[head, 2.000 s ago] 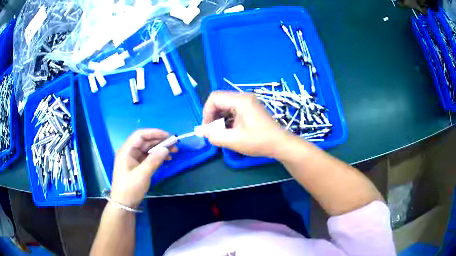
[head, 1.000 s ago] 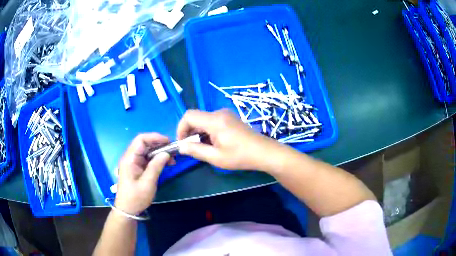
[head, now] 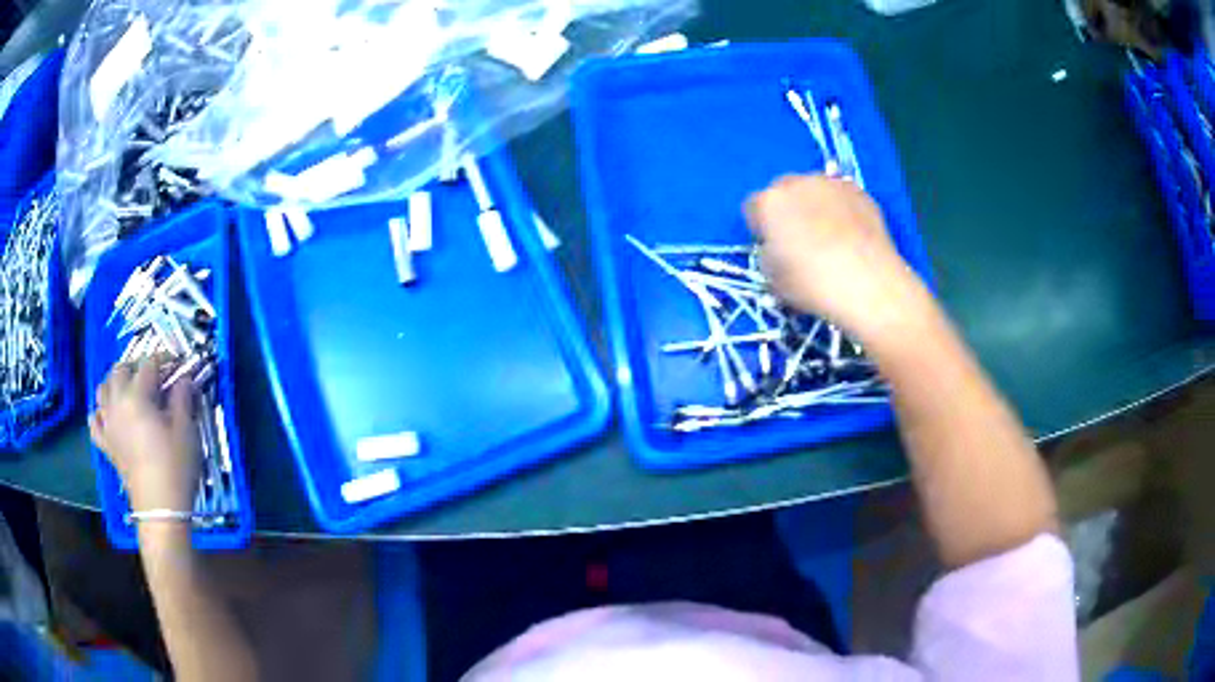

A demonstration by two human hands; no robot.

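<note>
My left hand (head: 149, 424) is over the narrow left tray (head: 112, 500), its fingertips at the pile of assembled units (head: 167, 304); whether it holds one is hidden. My right hand (head: 823, 247) is over the right tray (head: 616, 333), above the heap of thin rods (head: 733, 320); its fingers are bent and hide whether a rod is between them. White short tubes (head: 387, 445) lie in the middle tray (head: 440, 320), two near its front edge and several at its far end.
A crinkled clear plastic bag (head: 320, 93) covers the far end of the middle tray. A tray of thin parts (head: 29, 307) stands at far left, another (head: 1179, 147) at far right. The green tabletop (head: 1039, 253) has a curved front edge.
My hands have moved apart from the rod and tube they held together over the middle tray. The left went to the left tray, the right to the rod tray.
</note>
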